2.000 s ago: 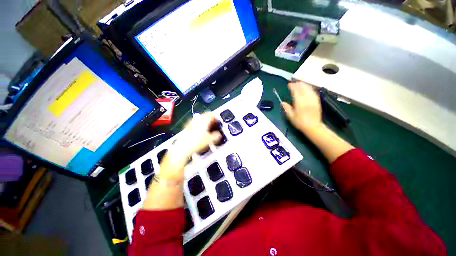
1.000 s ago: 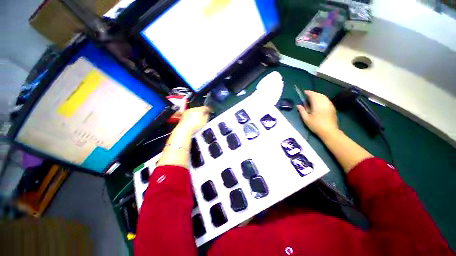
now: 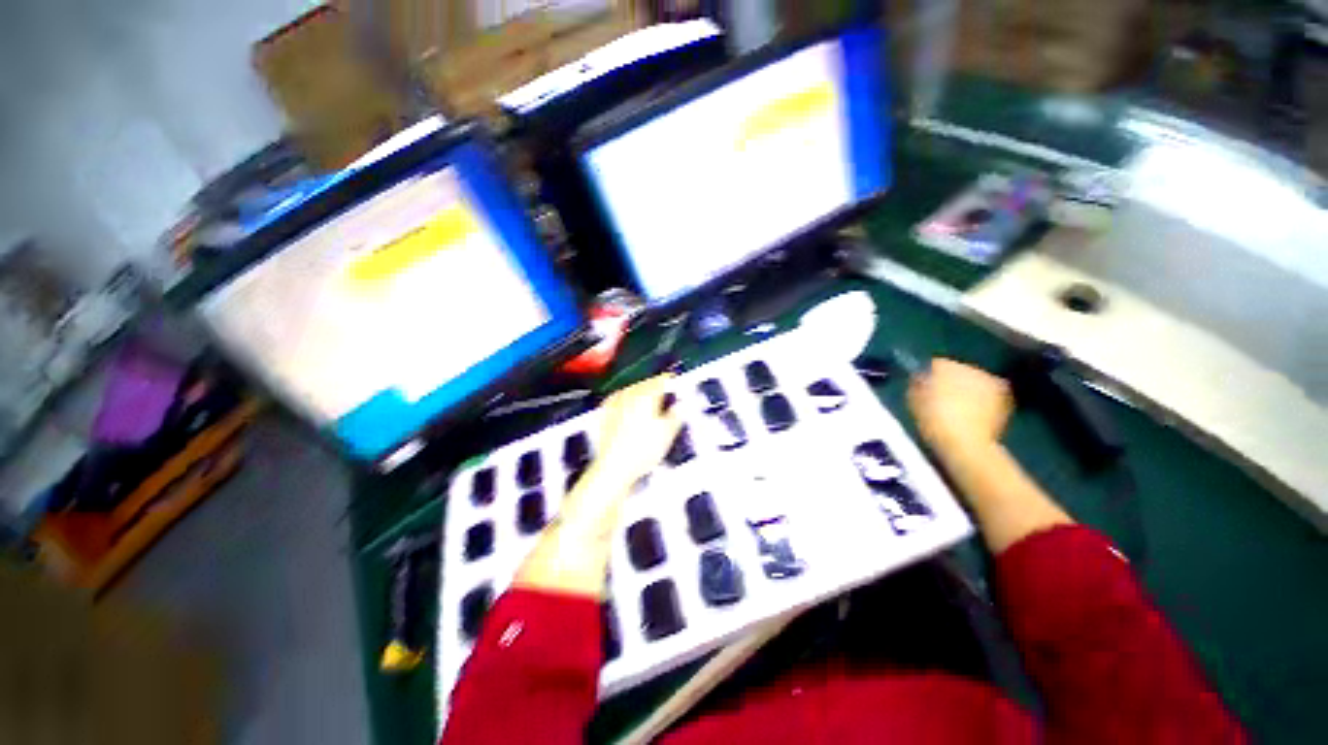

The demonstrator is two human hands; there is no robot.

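Note:
The white foam tray [image 3: 838, 502] lies slanted before the monitors, with rows of black rounded-square watch bodies [image 3: 661, 607]; several at its right have white-patterned faces. My left hand [image 3: 637, 425] is over the tray's upper middle, its fingertips by a dark body near the back edge. Blur hides whether it grips one. My right hand [image 3: 963, 405] is on the green mat right of the tray, fingers curled. A thin pale tool [image 3: 907, 360] shows faintly at its fingertips; I cannot tell if it is held.
The left monitor [image 3: 386, 299] and right monitor [image 3: 736, 160] stand behind the tray, with a red item [image 3: 599, 338] between them. A black corded handle-shaped device [image 3: 1075, 411] lies right of my right hand. A white panel with a hole [image 3: 1165, 342] and a clear parts box [image 3: 986, 216] are back right.
The view has shifted and blurred. My left hand has moved from beside the red item back over the tray's upper rows. My right hand stays right of the tray, its fingers more curled.

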